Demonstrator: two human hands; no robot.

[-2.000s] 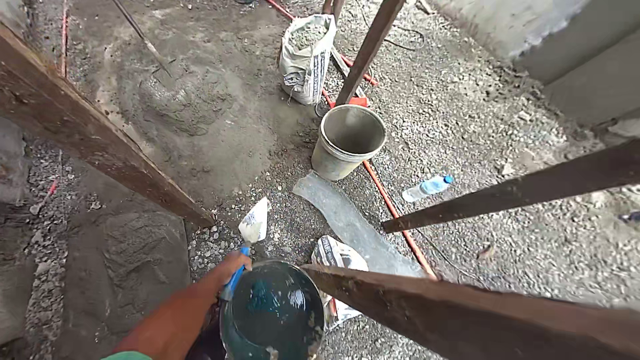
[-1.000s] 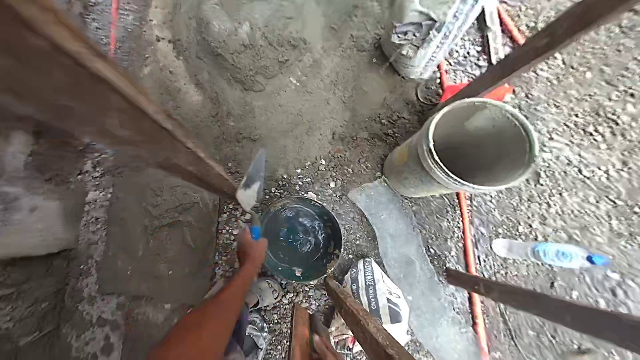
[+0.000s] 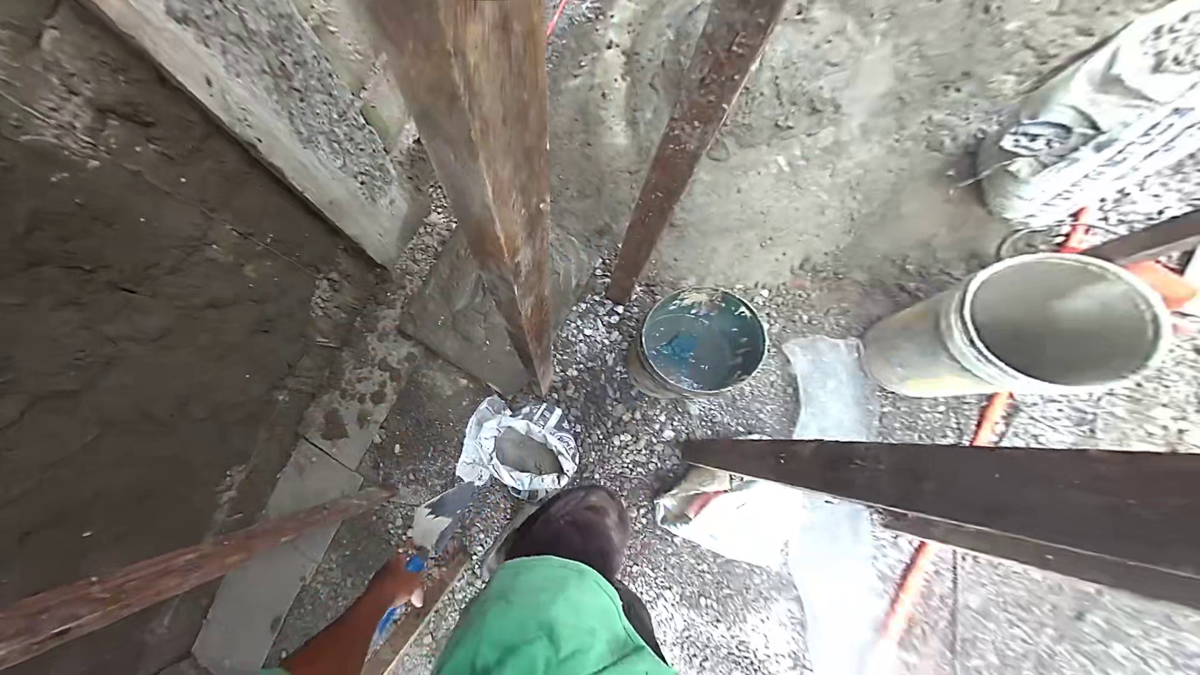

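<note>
My left hand (image 3: 398, 583), at the lower left, is closed around the blue handle of a pointing trowel (image 3: 445, 516). The trowel's metal blade points up and right, beside an opened white bag (image 3: 525, 452) with grey powder inside. To the right of the bag, a round dark container (image 3: 703, 342) holding bluish, wet-looking contents rests on the gravel. A green sleeve or shirt (image 3: 553, 623) fills the bottom middle, with a dark rounded shape above it. My right hand does not show.
Wooden posts (image 3: 656, 169) slant down around the container, and a thick dark beam (image 3: 937, 497) crosses at the right. A tall bucket (image 3: 919, 347) stands near a white sack (image 3: 1106, 131). Plastic sheeting (image 3: 834, 384) and an orange pipe (image 3: 905, 591) lie on the gravel. Wet mortar covers ground behind.
The trowel, earlier beside the dark container, is now down by the opened white bag at the lower left. The view has shifted strongly to the left.
</note>
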